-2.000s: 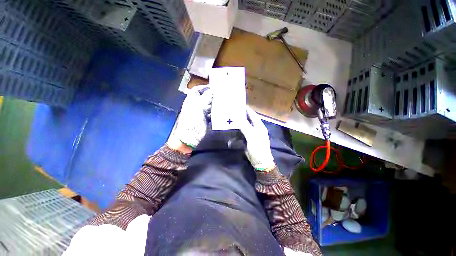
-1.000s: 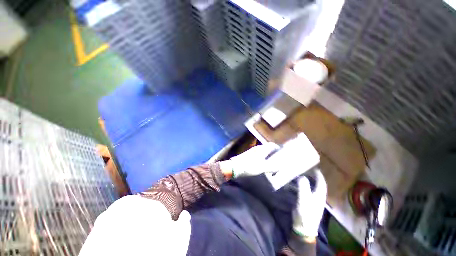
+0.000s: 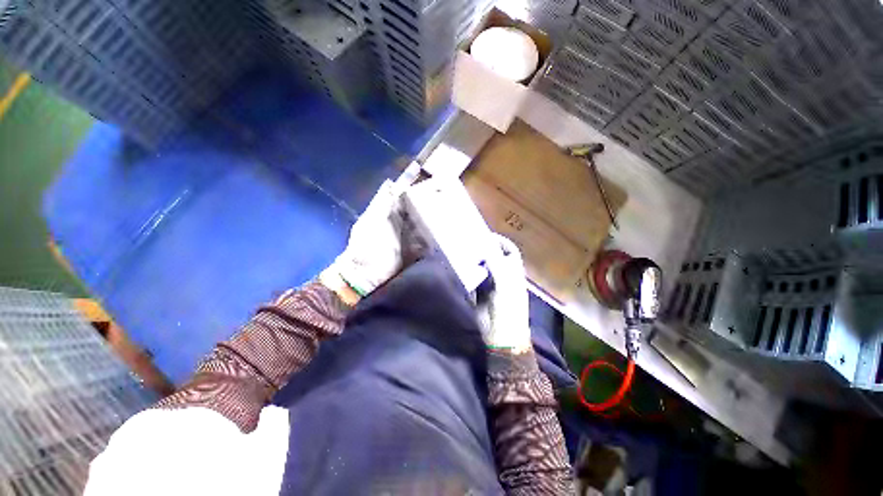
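Note:
A pale sheet-metal part (image 3: 447,225) is held over my lap at the bench edge, its bright flat face up and tilted. My left hand (image 3: 376,242), in a white knit glove, grips its left side. My right hand (image 3: 505,295), also gloved, holds its lower right end. The round sander (image 3: 620,279), dark red with a black and silver top, lies on the bench to the right, not held. Its orange-red hose (image 3: 612,395) loops over the bench edge.
A cardboard sheet (image 3: 537,208) covers part of the bench (image 3: 668,208), with a thin dark tool (image 3: 600,182) at its back. An open carton (image 3: 484,92) holds round white discs. Stacked slotted metal parts (image 3: 716,87) stand behind and right. A blue surface (image 3: 203,232) lies left.
The view swung left, then partly back. Both hands still hold the part, which has turned from upright to slanting with its far end leftward. The sander remains on the bench.

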